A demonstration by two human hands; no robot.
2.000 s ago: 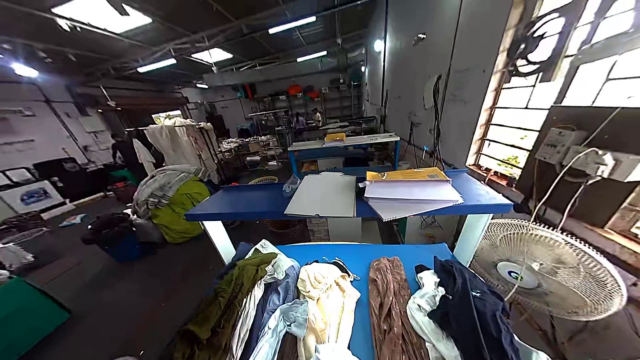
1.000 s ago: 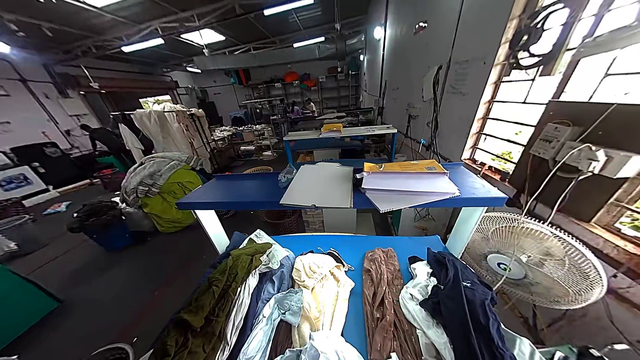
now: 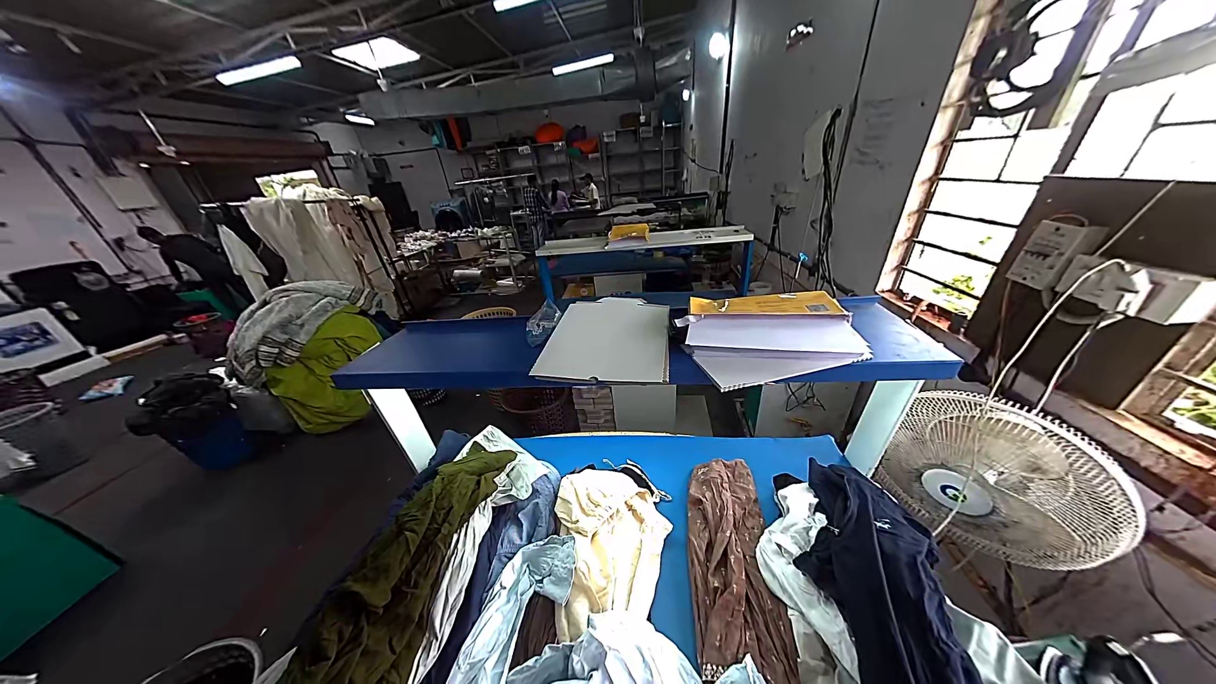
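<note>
Neither of my hands shows in the head view. Rows of garments lie across a blue table (image 3: 676, 475) in front of me: an olive green garment (image 3: 408, 560) at the left, then white and blue ones, a cream garment (image 3: 613, 537), a brown patterned garment (image 3: 731, 560), and a navy blue garment (image 3: 879, 570) at the right. Light blue cloth (image 3: 608, 655) lies at the near edge. Beyond, a raised blue shelf (image 3: 437, 353) bears a grey-white board (image 3: 606, 340), a clear plastic bag (image 3: 542, 323), and a stack of white paper (image 3: 769, 337) with a yellow envelope (image 3: 765, 304).
A pedestal fan (image 3: 1007, 484) stands close at the right, near wires and switch boxes (image 3: 1054, 252). At the left are a blue bin (image 3: 214, 446), piled cloth (image 3: 323, 370) and a clothes rack (image 3: 380, 252). Several people (image 3: 560, 198) are at the far back.
The view has shifted slightly; the garments and the things on the shelf have not plainly moved.
</note>
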